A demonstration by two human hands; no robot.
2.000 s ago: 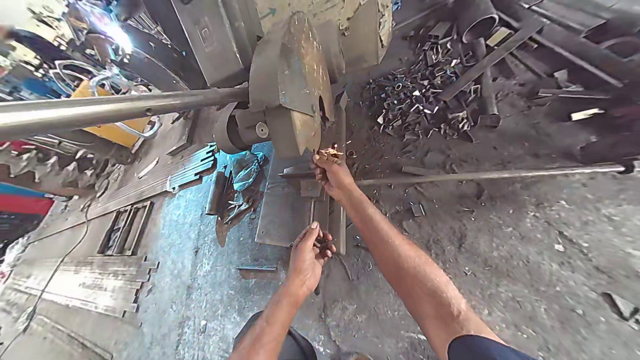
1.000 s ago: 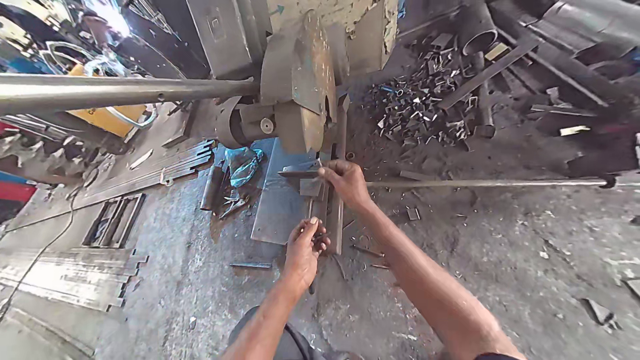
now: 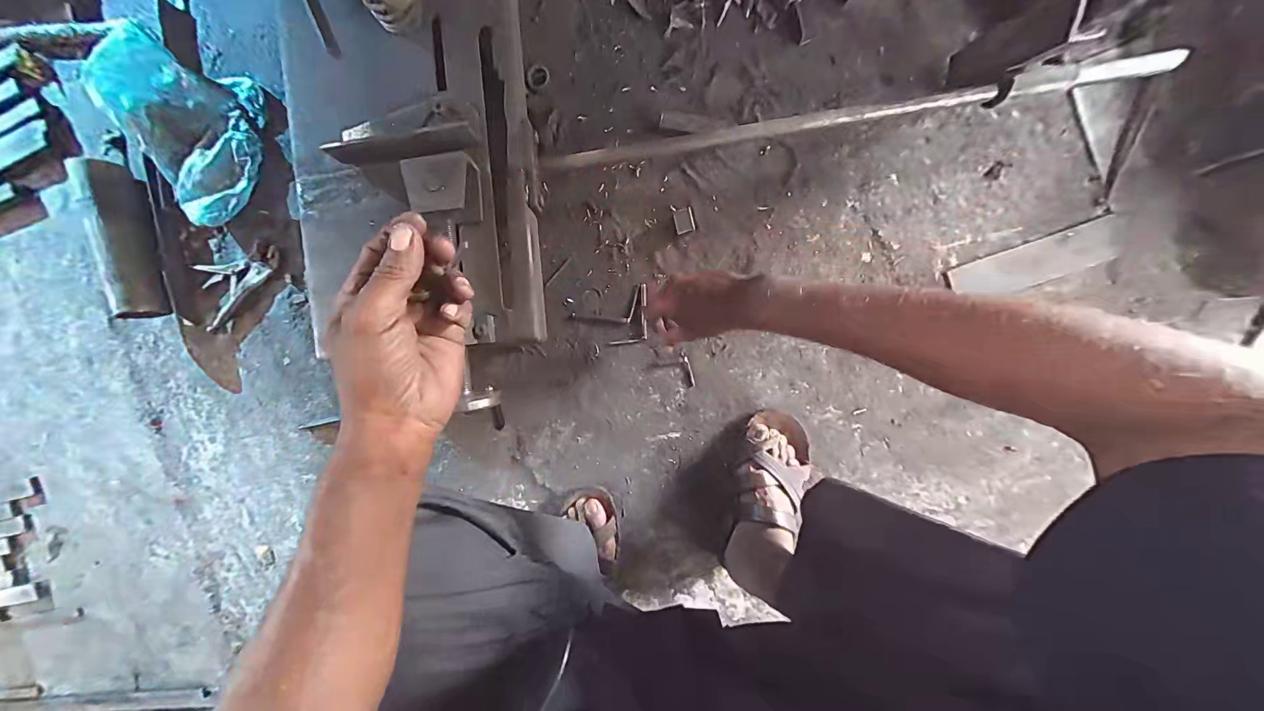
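Observation:
My left hand [image 3: 400,321] is raised over the slotted metal base [image 3: 326,217] of the cut-off machine, just below the clamp jaw [image 3: 436,183]. Its fingers are curled; whether anything is between them cannot be told. A threaded vise screw runs partly hidden behind it, with a cross handle [image 3: 481,400] at its lower end. My right hand [image 3: 696,306] is low over the floor to the right of the base, blurred, beside a small cut metal piece [image 3: 642,314]. The hand's fingers point left, and its hold on the piece is unclear. An angled steel plate [image 3: 395,144] lies across the jaw.
A long metal bar [image 3: 839,117] extends right from the base. Blue plastic bag [image 3: 212,178] and a pipe piece [image 3: 118,237] lie at the left. Small offcuts [image 3: 683,219] dot the floor. My sandalled feet [image 3: 775,474] stand near the base. A flat strip [image 3: 1032,255] lies at the right.
The view has tilted down to the floor and my feet. My right hand has left the clamp area, moving down and right to the floor. My left hand remains near the vise screw.

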